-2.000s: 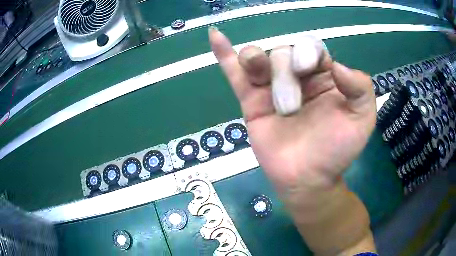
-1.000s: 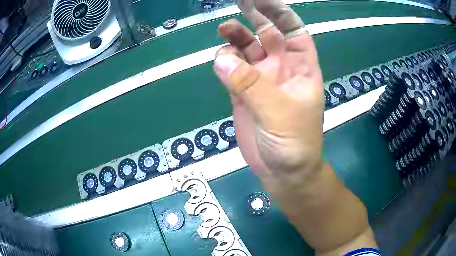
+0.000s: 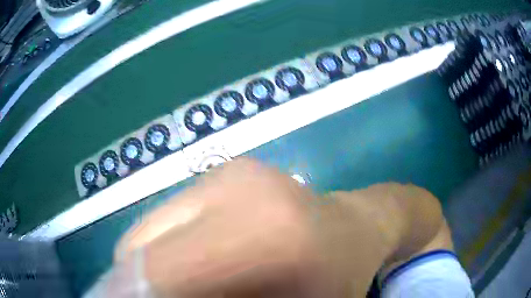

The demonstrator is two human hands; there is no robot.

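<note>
My right hand is large and blurred at the bottom centre, back towards me, its wrist bent from the white sleeve at lower right. Its fingers point to the lower left, with a pale wrap showing; their tips are hidden, so I cannot tell what they hold. The top end of a silver holder plate with a pale round seat shows just beyond the hand; the rest is hidden. A loose disc peeks out above the wrist. My left hand is not in view.
Filled plates stand end to end in a long row along the white strip. Ribbed dark stacks are at the right end. A white fan is cut off at top left. Blurred grey shapes are at lower left.
My right hand has come down from above the line to the near bench, turning its back to me and covering much of the empty plate. The view has tilted down.
</note>
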